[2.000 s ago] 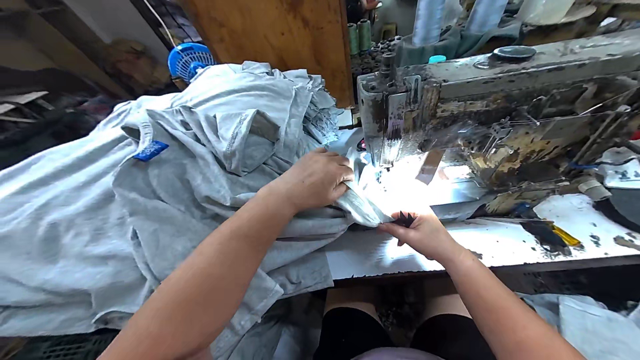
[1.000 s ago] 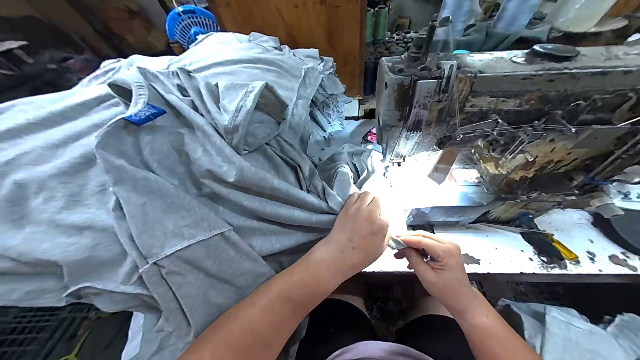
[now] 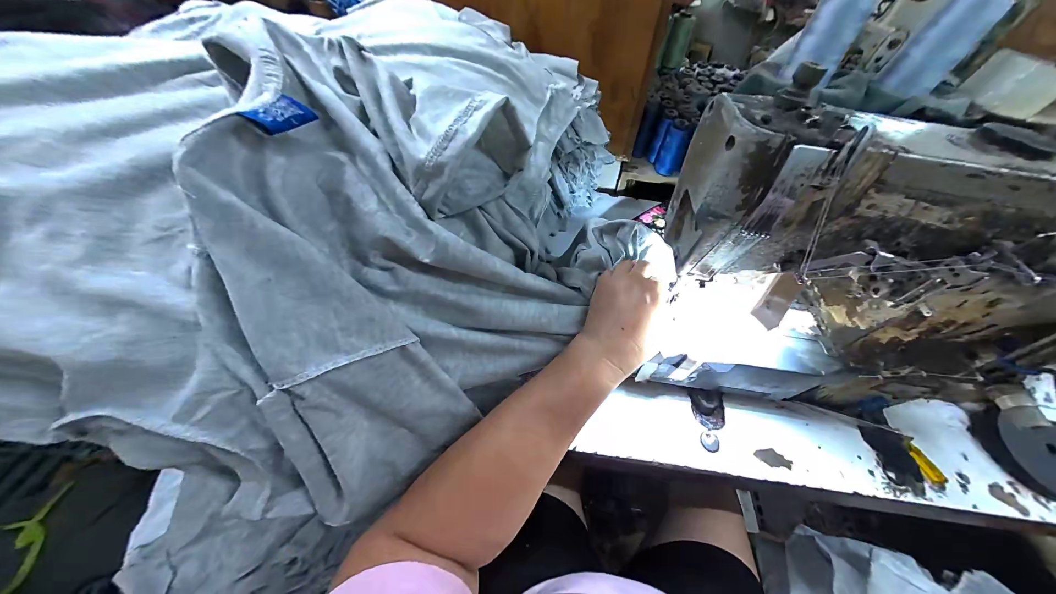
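Observation:
My left hand (image 3: 627,309) grips a bunched part of a light grey knit garment (image 3: 322,247) just left of the brightly lit needle area of an industrial sewing machine (image 3: 899,206). The garment lies inside the larger pile of grey fabric to the left, with a blue neck label (image 3: 280,114) on its collar and a stitched seam across its sleeve. My right hand is out of view. Glare hides the needle and presser foot.
A worn white table edge (image 3: 660,433) runs along the front, with a yellow-handled tool (image 3: 926,462) at its right. Blue thread spools (image 3: 670,147) stand behind the machine. Grey cloth (image 3: 858,565) lies low at the right, below the table.
My right hand, beside the left at the fabric's edge one second ago, has left the view. My left hand has moved up beside the lit needle area. The view has shifted somewhat.

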